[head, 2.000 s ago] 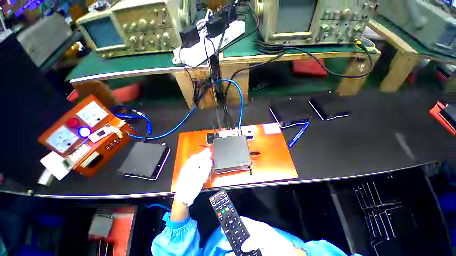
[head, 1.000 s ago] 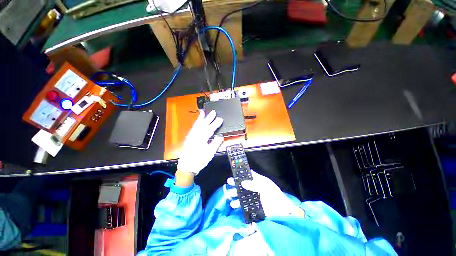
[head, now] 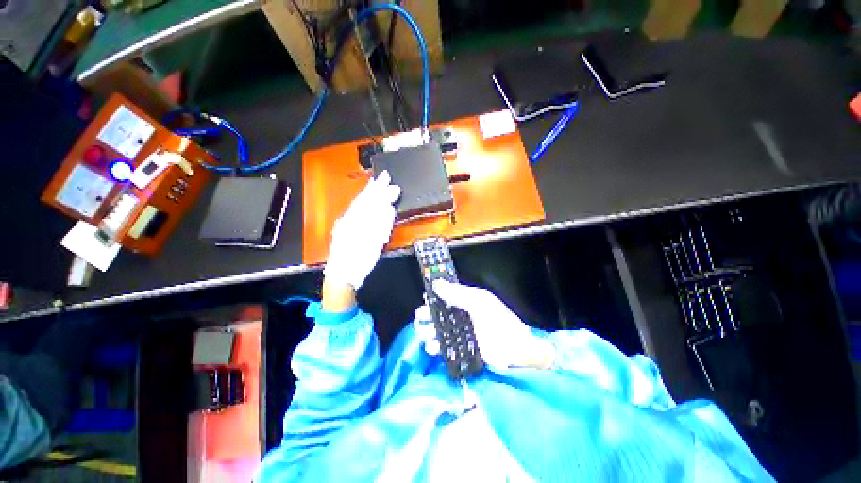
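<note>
A dark square set-top box [head: 413, 177] lies on the orange test fixture [head: 498, 196], its far edge at the fixture connectors [head: 406, 140]. A bright blue Ethernet cable [head: 425, 71] runs to the connectors. My left hand [head: 362, 231], in a white glove, has its fingertips at the box's left edge; whether it grips the box cannot be told. My right hand [head: 491, 325], also in a white glove, is shut on a long black remote control [head: 451, 316], thumb over its buttons. The remote's far end points at the fixture's front edge.
Another set-top box [head: 244, 209] lies left of the fixture, beside an orange test case [head: 132, 174] with dials and a lit light. Two dark boxes [head: 538, 85] [head: 623, 74] and a blue pen [head: 555, 132] lie at the back right. A red-lined bin [head: 244, 415] and black rack [head: 727, 311] sit below.
The view has tilted downward. My left fingers went from beside the box onto its top, then back to its left edge. My right hand has raised the remote closer to the fixture.
</note>
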